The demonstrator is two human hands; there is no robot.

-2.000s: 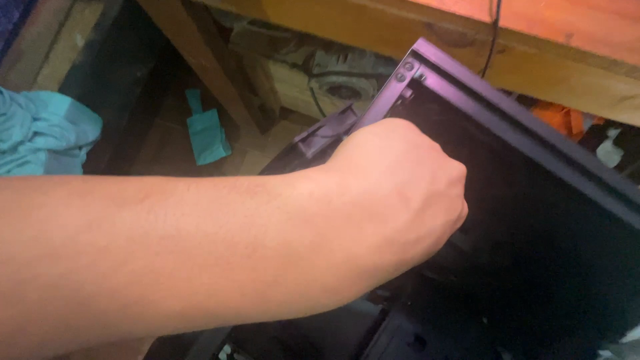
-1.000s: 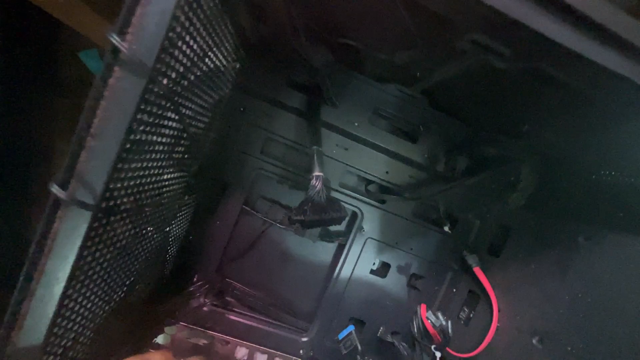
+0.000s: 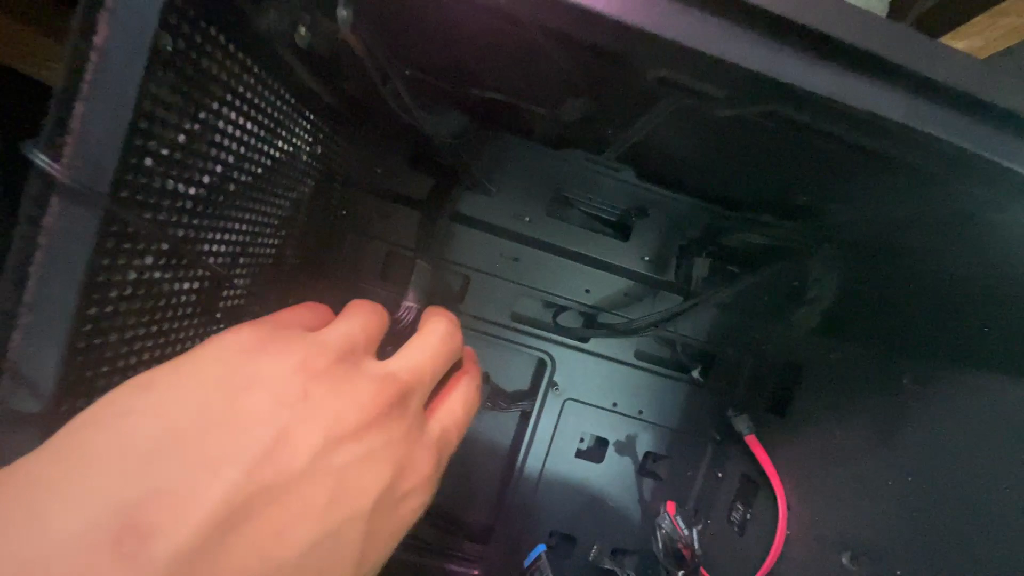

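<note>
My left hand [image 3: 296,416] reaches in from the lower left, back of the hand up, inside a black computer case [image 3: 800,104]. Its curled fingers close around the end of a black sleeved multi-wire cable [image 3: 416,284], whose wires show between two fingers. The connector at that end and my thumb are hidden by the hand. Beyond my fingertips lies the metal motherboard tray [image 3: 592,416] with its cutouts. My right hand is out of view.
A perforated mesh panel [image 3: 224,168] stands left of my hand. A red cable [image 3: 774,488] curves at the lower right, near a blue-tipped connector [image 3: 538,556] and bundled wires [image 3: 676,532]. Another black cable [image 3: 664,316] crosses the tray.
The view has moved from the case's outer edge to its interior. My left hand has come in from the lower left onto the cable end, whose wide black connector hung uncovered one second ago.
</note>
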